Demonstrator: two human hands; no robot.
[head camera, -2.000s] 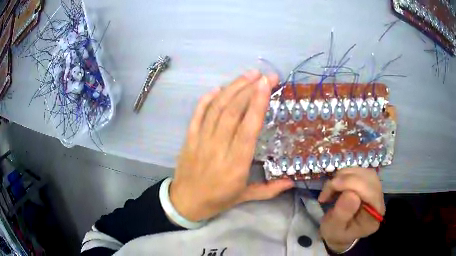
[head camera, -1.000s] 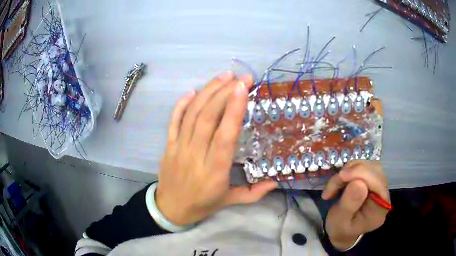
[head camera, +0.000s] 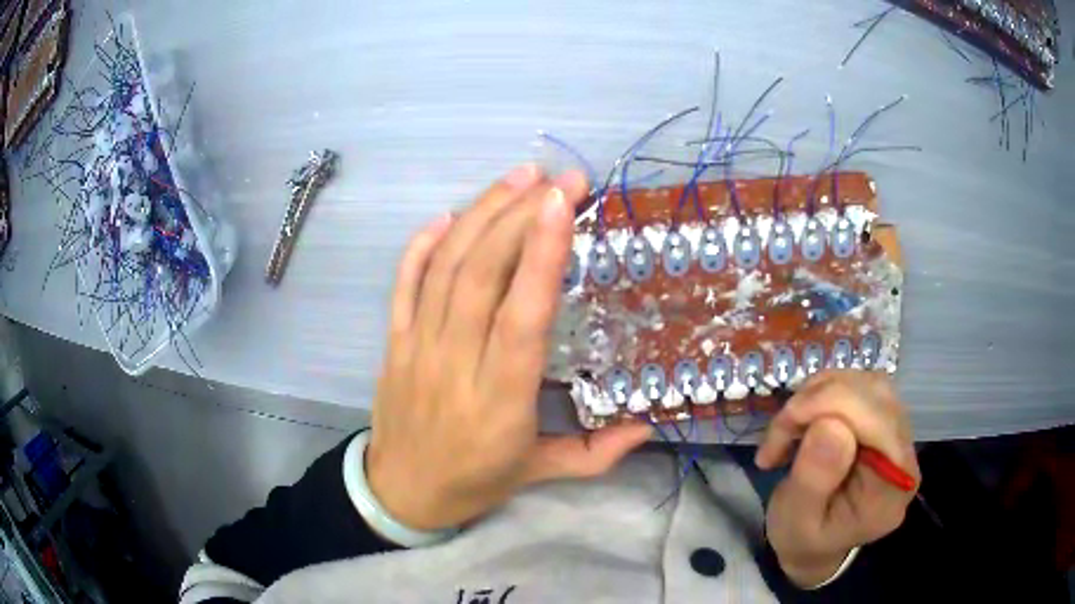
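A reddish-brown holding board (head camera: 731, 309) lies at the table's front edge, with silver-grey oval components (head camera: 712, 250) in two rows. Thin blue and dark lead wires (head camera: 713, 148) stick out past its far and near long edges. My left hand (head camera: 472, 354) lies flat over the board's left end, fingers together, thumb along the near left corner. My right hand (head camera: 843, 472) is at the board's near right edge, closed around a red-handled tool (head camera: 886, 470). The tool's tip is hidden or too small to make out.
A clear tub (head camera: 212, 266) heaped with wired components (head camera: 139, 212) stands at the left. A narrow silvery metal piece (head camera: 302, 212) lies between tub and board. More brown boards lie at the far left (head camera: 33, 83) and far right (head camera: 984, 35).
The whole view has shifted, so tub, metal piece and board appear further left. My left hand stays on the board. My right hand keeps the tool at the near edge, with small finger changes.
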